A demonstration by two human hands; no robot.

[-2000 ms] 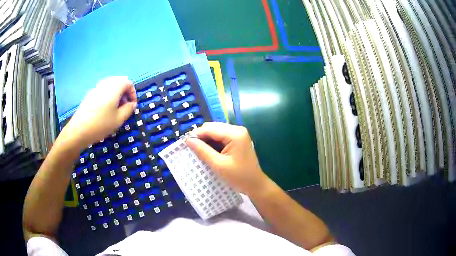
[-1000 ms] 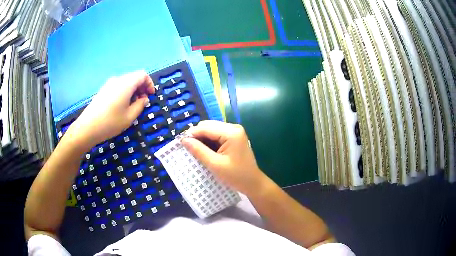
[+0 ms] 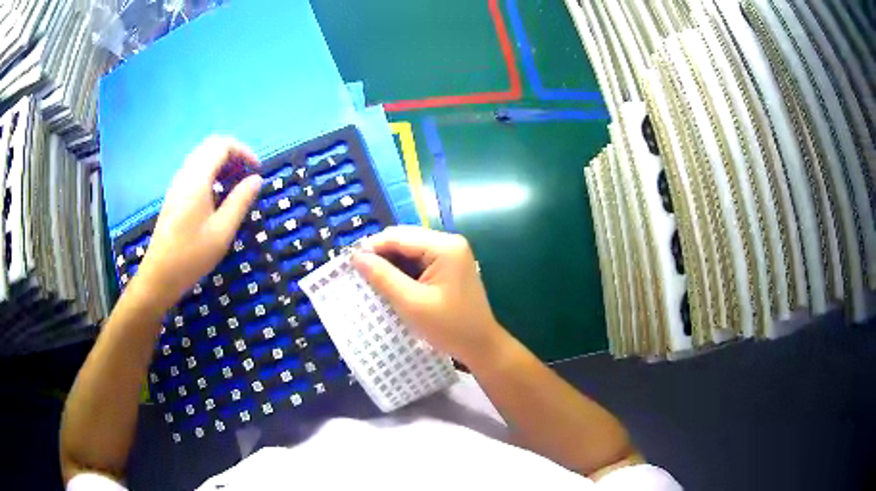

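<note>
The black foam tray [image 3: 382, 197] lies tilted in front of me, with blue oblong cut-outs and rows of small white labels between them. The white label sheet [image 3: 370, 331] with a grid of dark-printed squares hangs over the tray's near right part. My right hand [image 3: 432, 288] pinches the sheet's upper edge between thumb and fingers. My left hand [image 3: 206, 216] is over the tray's far left part, slightly blurred, thumb and fingers apart. Whether a label is on its fingertips cannot be seen. The hand hides some cut-outs.
A plain blue sheet [image 3: 221, 96] lies beyond the tray. Stacked boards stand upright at the right [image 3: 730, 192] and left [image 3: 58, 211]. Crumpled clear plastic [image 3: 120, 29] is at the far left. The green bench top [image 3: 528, 278] has red, blue and yellow tape lines.
My left hand moved right over the tray's far part, then back left, and its thumb and fingers spread. My right hand and the sheet stayed nearly in place.
</note>
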